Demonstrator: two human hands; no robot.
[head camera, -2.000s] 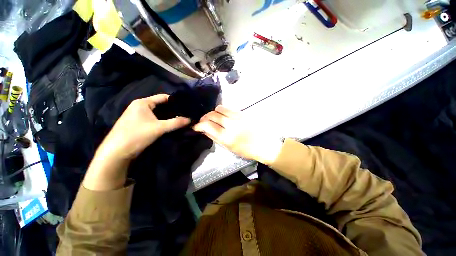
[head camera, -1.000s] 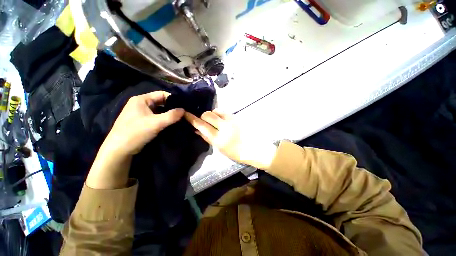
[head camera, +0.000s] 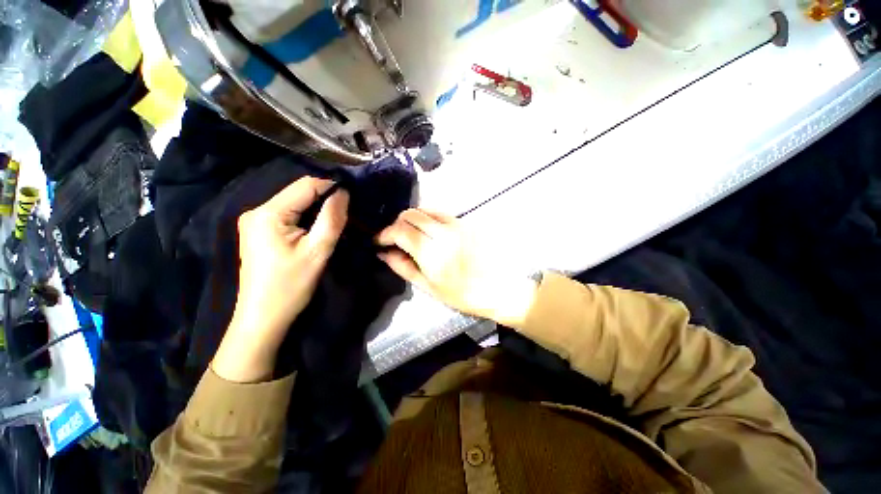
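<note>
A black garment (head camera: 338, 275) lies bunched in front of me, its upper edge under the needle area of the white sewing machine (head camera: 440, 43). My left hand (head camera: 290, 236) pinches a fold of the black cloth between thumb and fingers, left of the needle area. My right hand (head camera: 440, 259) has its fingertips on the cloth's right edge, just below the needle area, and grips it there. The presser foot and needle are too small and dark to make out.
Red and silver snips (head camera: 502, 85) lie on the white table (head camera: 599, 207). A red and blue tool (head camera: 609, 19) lies farther back. A black pile (head camera: 92, 154) and a grey-black denim-like piece (head camera: 106, 183) lie at left. Black cloth (head camera: 763, 280) hangs at right beyond the table edge.
My left hand has shifted its grip, turned more upright and parted from my right fingertips. My right hand has moved little. Since the first frame the view has shifted slightly.
</note>
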